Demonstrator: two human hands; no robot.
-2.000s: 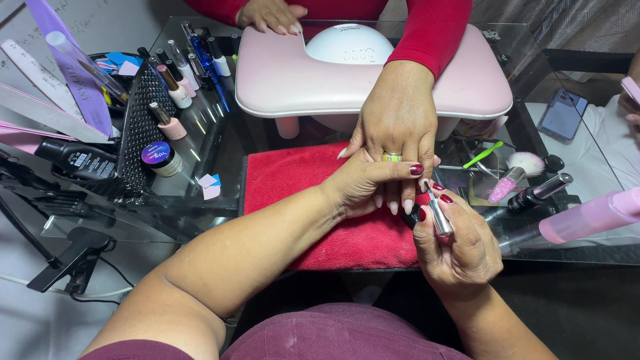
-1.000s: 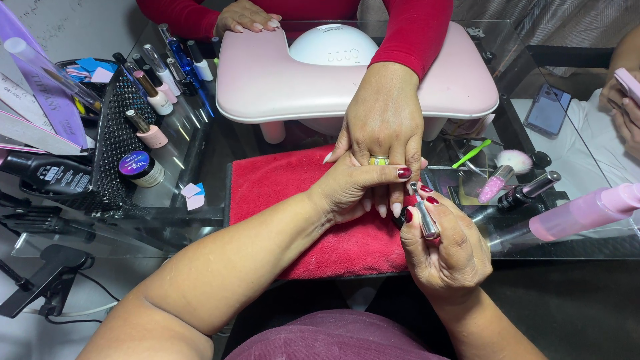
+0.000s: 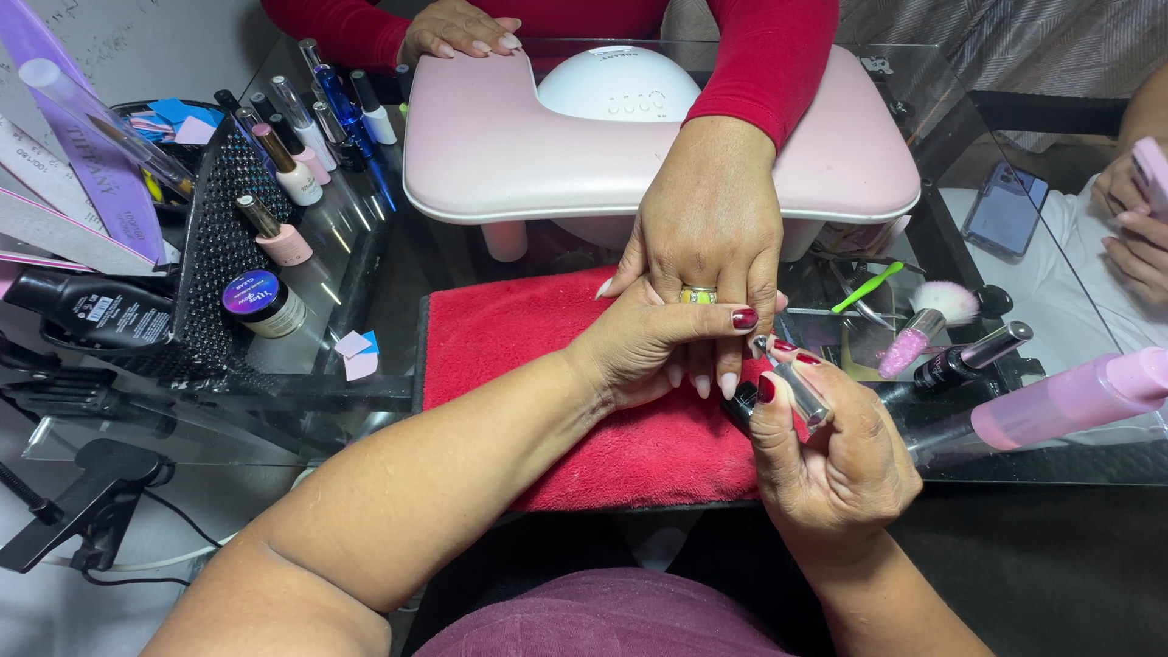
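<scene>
My left hand point(image 3: 652, 342) is closed around the fingers of another person's hand point(image 3: 716, 214), above a red towel point(image 3: 584, 474). That hand has pale nails and wears a ring with yellow-green parts point(image 3: 699, 295). Between its thumb and fingers, my right hand point(image 3: 830, 447) pinches the silver cap of a nail polish brush point(image 3: 801, 392); the brush end is at a fingertip of the other hand. A black bottle point(image 3: 741, 406), partly hidden, is also in or against my right hand. My own nails are dark red.
A pink armrest point(image 3: 657, 187) spans a white nail lamp point(image 3: 616, 82). Polish bottles point(image 3: 297, 173), a round jar point(image 3: 265, 304) and a black basket point(image 3: 228, 210) stand left. Right are a green tool point(image 3: 867, 286), a fluffy brush point(image 3: 944, 301), a black bottle point(image 3: 954, 368) and a pink bottle point(image 3: 1068, 401).
My left hand keeps hold of the other person's fingers, and my right hand still has the brush at a fingertip. Nothing else has plainly changed; the view has shifted slightly.
</scene>
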